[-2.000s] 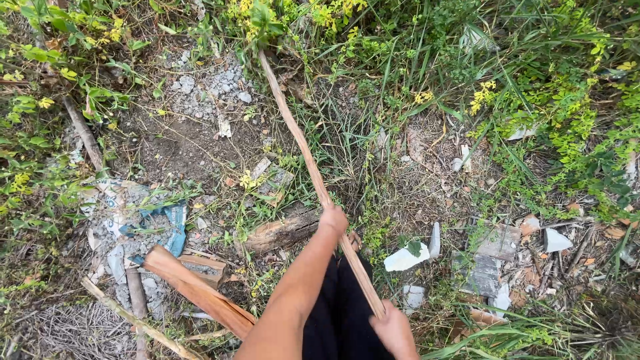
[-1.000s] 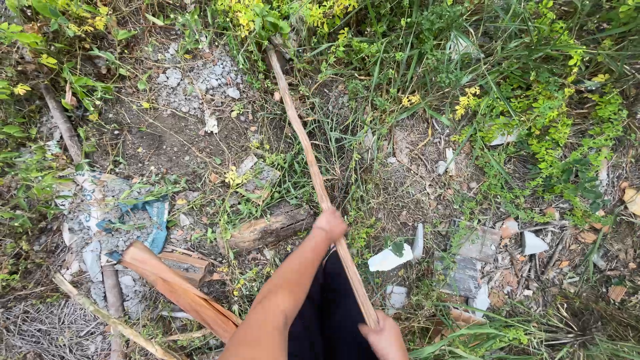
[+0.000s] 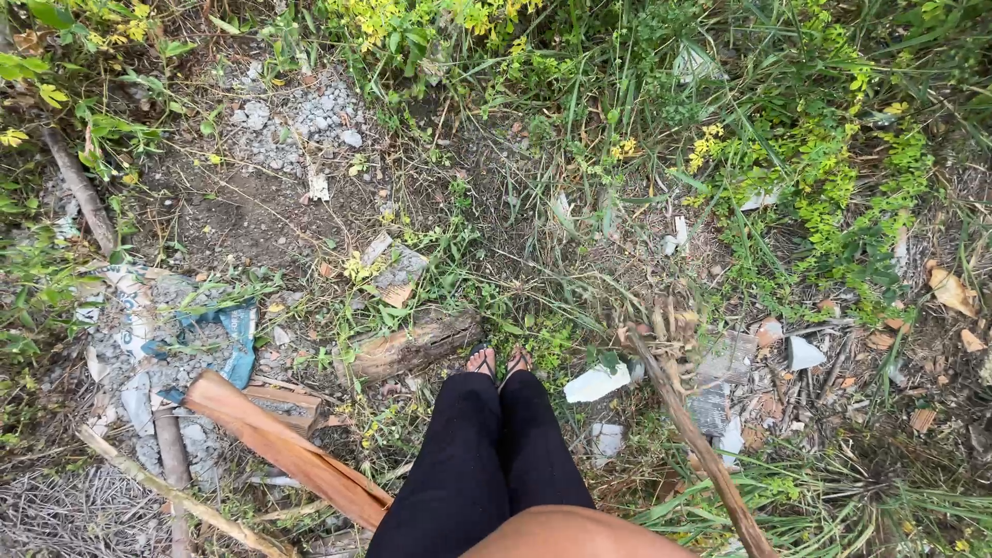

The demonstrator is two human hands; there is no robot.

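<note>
A long wooden stick (image 3: 701, 446) slants at the lower right, its upper end by a rough, pale, root-like clump (image 3: 670, 333) and its lower end past the bottom edge. Part of my bare arm (image 3: 577, 535) crosses the bottom middle; both hands are outside the picture, so what they hold is hidden. My legs in black trousers (image 3: 473, 442) and feet in flip-flops (image 3: 482, 361) are at the centre, beside a short weathered log (image 3: 411, 345).
Left are a curved reddish-brown piece of bark or wood (image 3: 287, 446), a torn blue and white sack (image 3: 240, 333) and a pale branch (image 3: 178, 496). White fragments (image 3: 597, 383) and a ridged grey piece (image 3: 709, 407) lie right of my feet. Grass and yellow-green weeds (image 3: 837, 194) grow beyond.
The stick, held in both hands and reaching up past the centre before, is now at the lower right. Both hands have left the view, and my feet have come into sight.
</note>
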